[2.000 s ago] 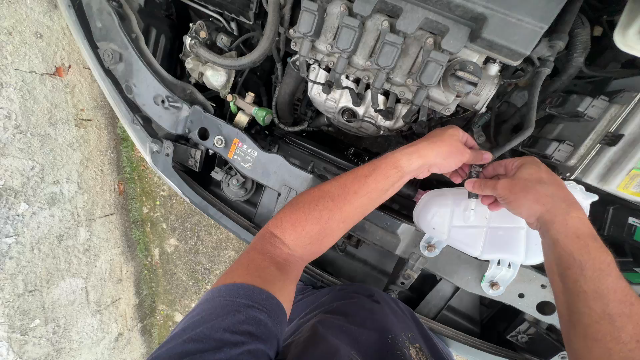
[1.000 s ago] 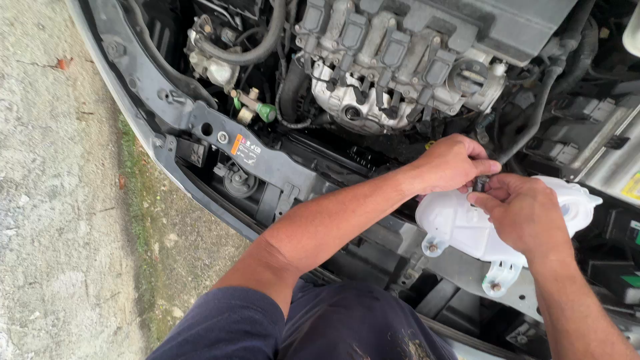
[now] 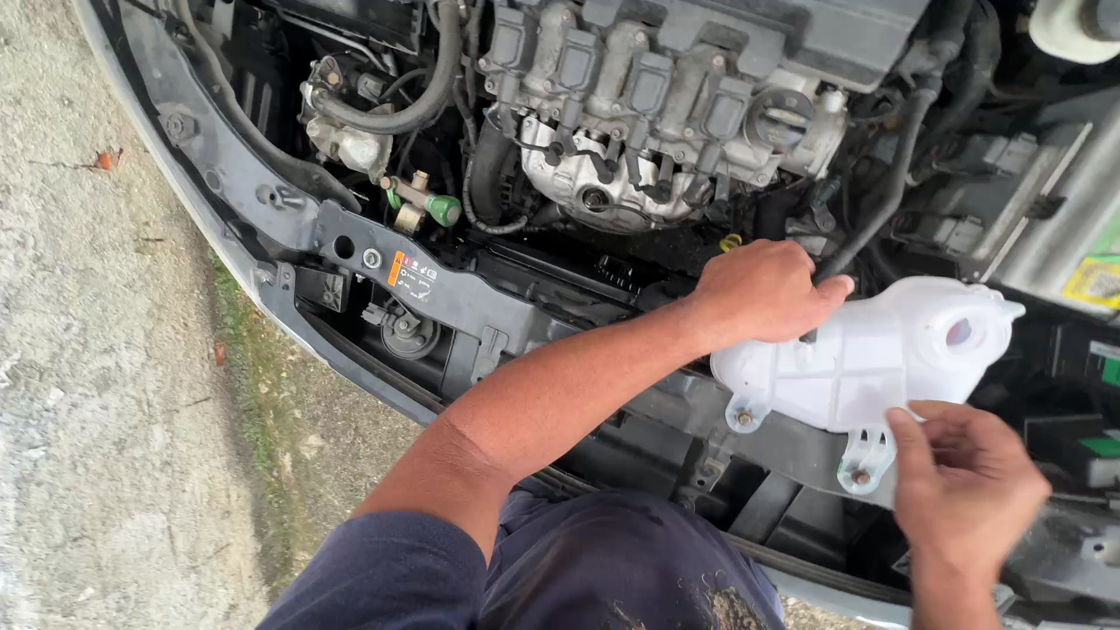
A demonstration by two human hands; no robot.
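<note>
A white plastic coolant expansion tank (image 3: 857, 363), its filler neck uncapped, sits over the front crossmember with two bolted mounting tabs. My left hand (image 3: 770, 293) is curled around the end of a black rubber hose (image 3: 888, 188) at the tank's left end; its fingertips are partly hidden. A short dark end of the hose shows below that hand, by the tank's small spout. Near the tank's lower right edge is my right hand (image 3: 967, 477), thumb and fingers bent towards each other; whether something small is between them cannot be told.
The engine (image 3: 630, 105) with its coils lies beyond my left hand. A black front crossmember (image 3: 464, 297) with a warning label runs across the bay. A metal fitting with a green cap (image 3: 429, 206) sits at the left. Concrete ground (image 3: 105, 350) lies outside the bumper.
My right hand has left the hose joint and moved down and right to the tank's lower edge. My left hand remains at the hose. More of the tank and its open neck shows.
</note>
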